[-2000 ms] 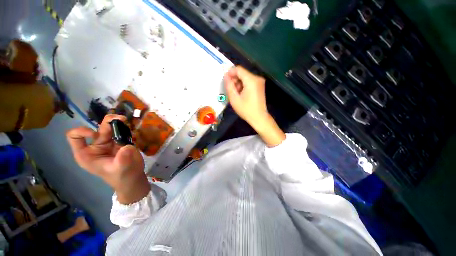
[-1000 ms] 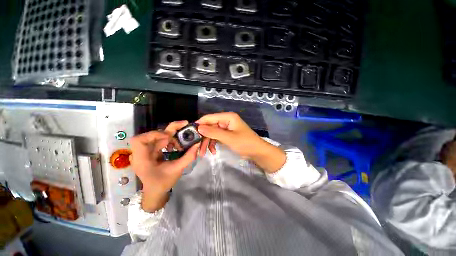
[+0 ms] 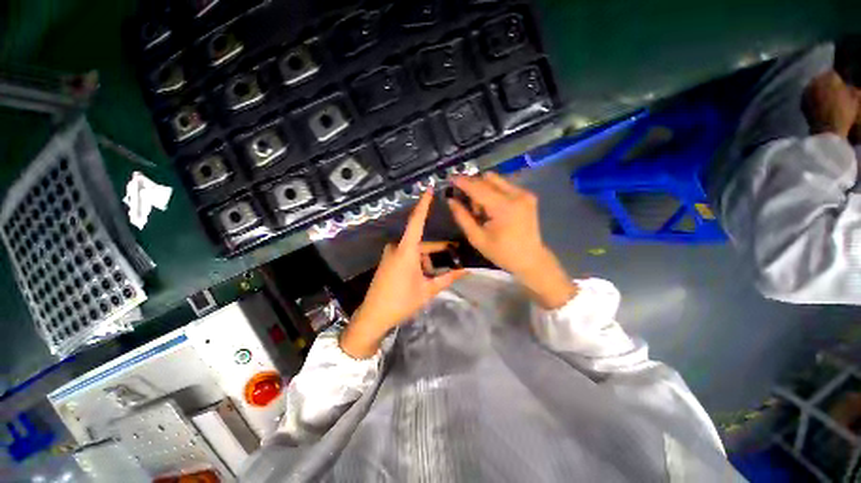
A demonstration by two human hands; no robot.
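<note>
My left hand point(image 3: 396, 288) is in front of my chest, holding a small dark housing point(image 3: 451, 256) between thumb and curled fingers. The housing is mostly hidden. The left index finger points up to the edge of the clear ring tray point(image 3: 378, 206). My right hand point(image 3: 505, 224) is beside it, thumb and index fingertips close together at the ring tray's right end. A tiny dark spot shows by these fingertips; whether they grip it is unclear. The clear ring tray sticks out from under the black blister tray point(image 3: 279, 229), which has silver-faced parts on its left side.
Stacked ring trays point(image 3: 71, 255) and white tissue point(image 3: 146, 198) lie at the left. The white machine point(image 3: 212, 341) with a red-orange knob point(image 3: 263, 388) is at lower left. A blue stool point(image 3: 651, 184) and another person's sleeve point(image 3: 802, 208) are at the right.
The view has turned and shifted from the machine towards the trays. The hands have parted from around the housing; the left keeps it, and the right has moved to the ring tray.
</note>
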